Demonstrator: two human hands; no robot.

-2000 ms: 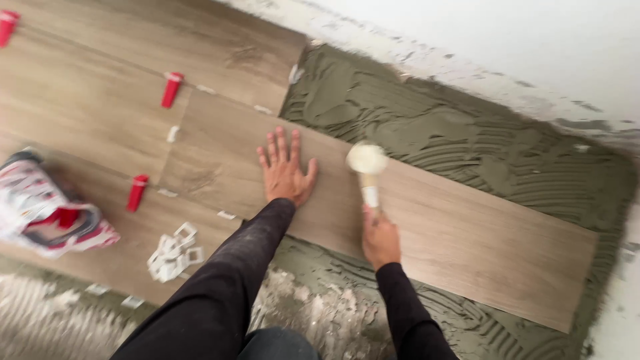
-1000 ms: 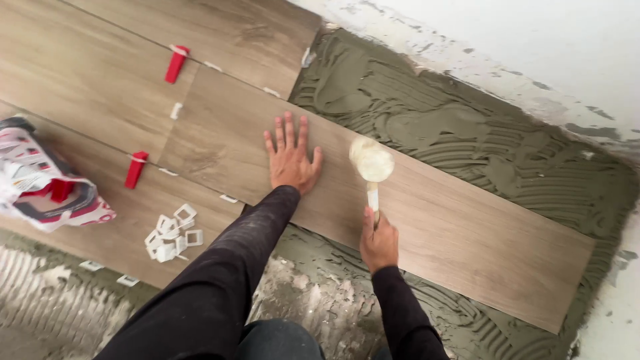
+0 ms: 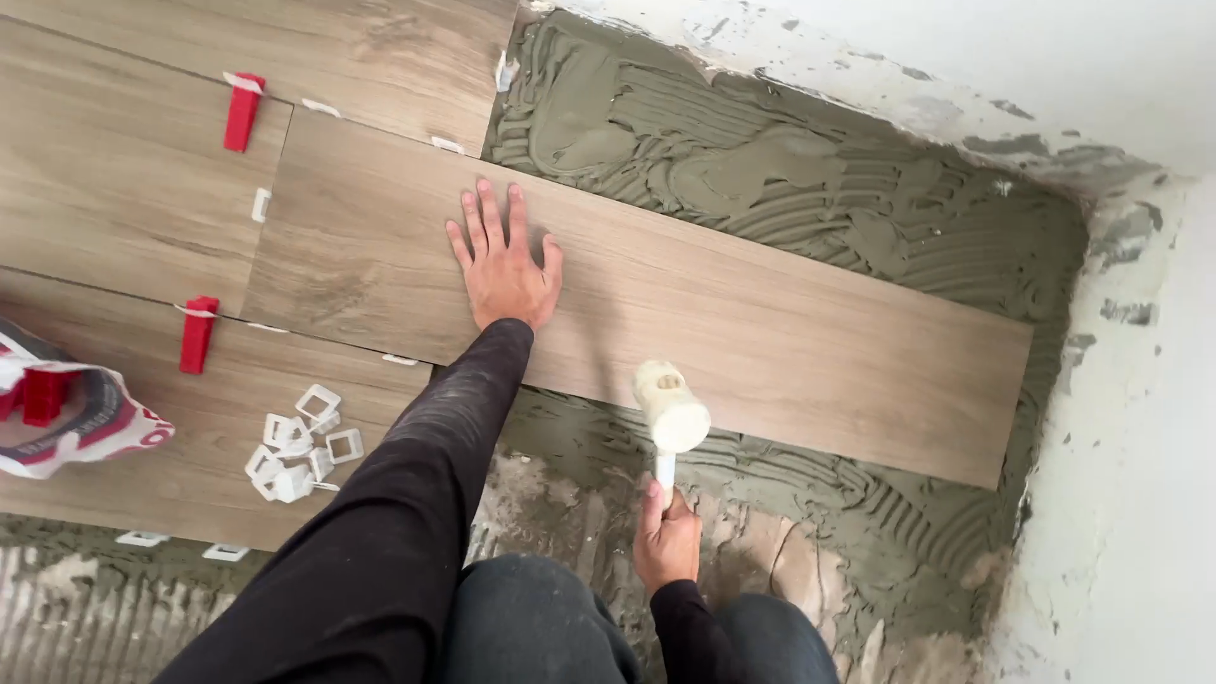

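My left hand (image 3: 513, 266) lies flat with fingers spread on a long wood-look floor tile (image 3: 779, 323), left of its middle. My right hand (image 3: 669, 537) grips the handle of a white rubber mallet (image 3: 671, 407), whose head is over the tile's lower edge; whether it touches cannot be told. The tile rests on grey combed mortar (image 3: 760, 171), which shows along both long sides and at the right end. White levelling clips (image 3: 446, 145) stick out of the joints at the tile's left part.
Red wedges (image 3: 199, 334) sit in clips on the laid tiles at left. A pile of loose white clips (image 3: 302, 445) lies beside an open plastic bag (image 3: 85, 418) holding red wedges. A white wall (image 3: 1130, 380) with mortar smears bounds the right and top.
The mallet and my right hand have moved back toward my knees, from over the tile to its near edge. My left hand stays flat on the tile.
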